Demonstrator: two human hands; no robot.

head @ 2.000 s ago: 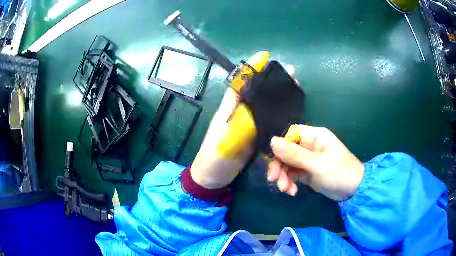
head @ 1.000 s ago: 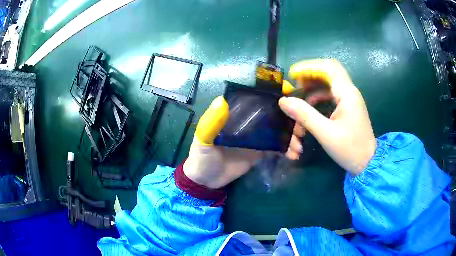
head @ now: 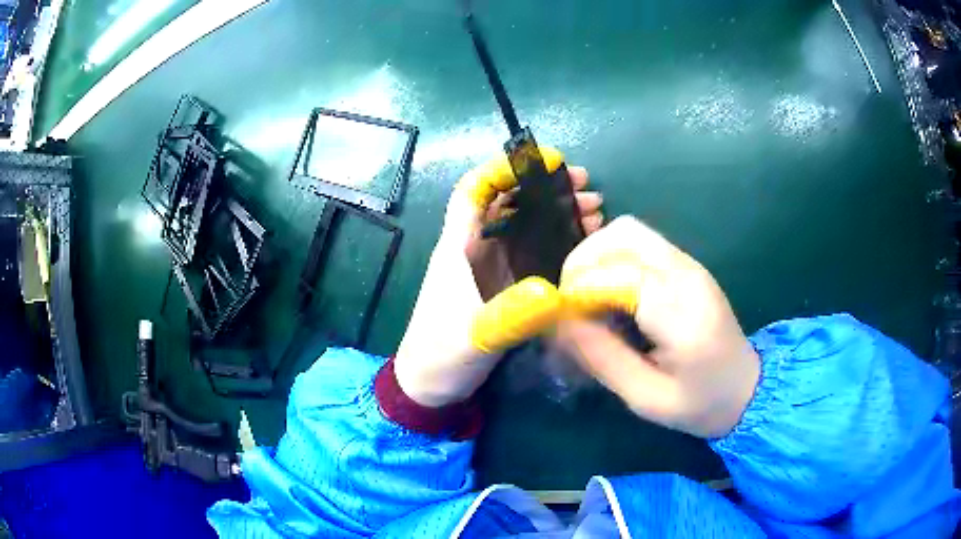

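A dark LCD display module [head: 543,226] is held in front of me, turned partly edge-on. Its flex cable [head: 492,76] points up and slightly left, with a gold-coloured section [head: 523,156] where it meets the module. My left hand [head: 464,284], with yellow finger cots, is closed around the module, thumb at its lower end. My right hand [head: 664,326], blurred, has its fingers at the module's lower right edge beside the left thumb. Whether the right fingers grip the module cannot be told.
A tangled pile of black bezel frames [head: 200,216] lies at left. Two more frames [head: 358,158] lie nearer the middle. A black air blow gun [head: 174,426] is at lower left by a blue surface [head: 74,490]. A thin straw [head: 859,47] lies at upper right.
The module has turned from face-up to partly edge-on, and its cable now leans left. The right hand has moved down from the upper right corner to the lower end.
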